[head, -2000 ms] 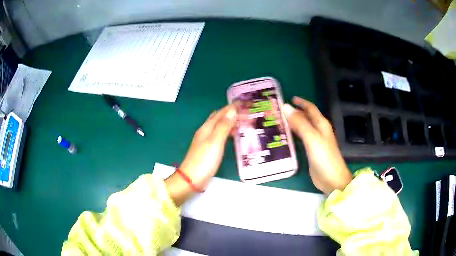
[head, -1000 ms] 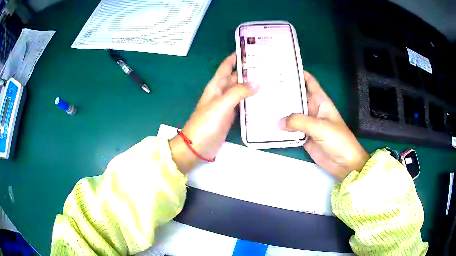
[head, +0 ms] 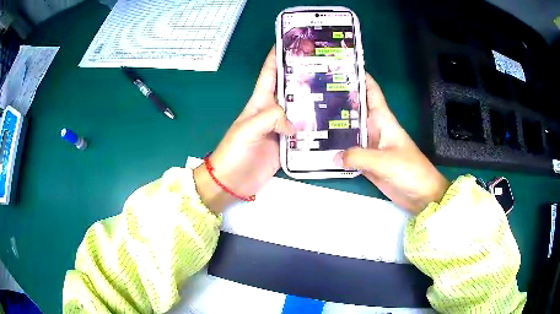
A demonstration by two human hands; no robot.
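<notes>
A smartphone [head: 320, 92] in a pink-white case is held upright between both hands, its lit screen showing a chat with green bubbles over a dark picture. My left hand [head: 255, 138] grips its left side, the thumb at the screen's lower left edge. My right hand [head: 393, 156] grips its right side, the thumb on the bottom of the screen. The fingers behind the phone are hidden. Below lie a white sheet [head: 313, 208] and a long black strip [head: 319, 273] across it, partly covered by the yellow-green sleeves.
A printed record sheet [head: 163, 37], a pen [head: 149, 95] and a small blue-capped bottle [head: 73, 138] lie on the left. A white-blue device [head: 9, 156] stands far left. A black foam tray [head: 491, 150] is at right, with a smartwatch [head: 502, 194] below it. A blue piece [head: 303, 305] shows at the bottom.
The screen has gone from a mostly white page to the chat. The phone sits slightly higher and further left in view. Two seconds ago the hands were more loosely at its sides; now they grip it.
</notes>
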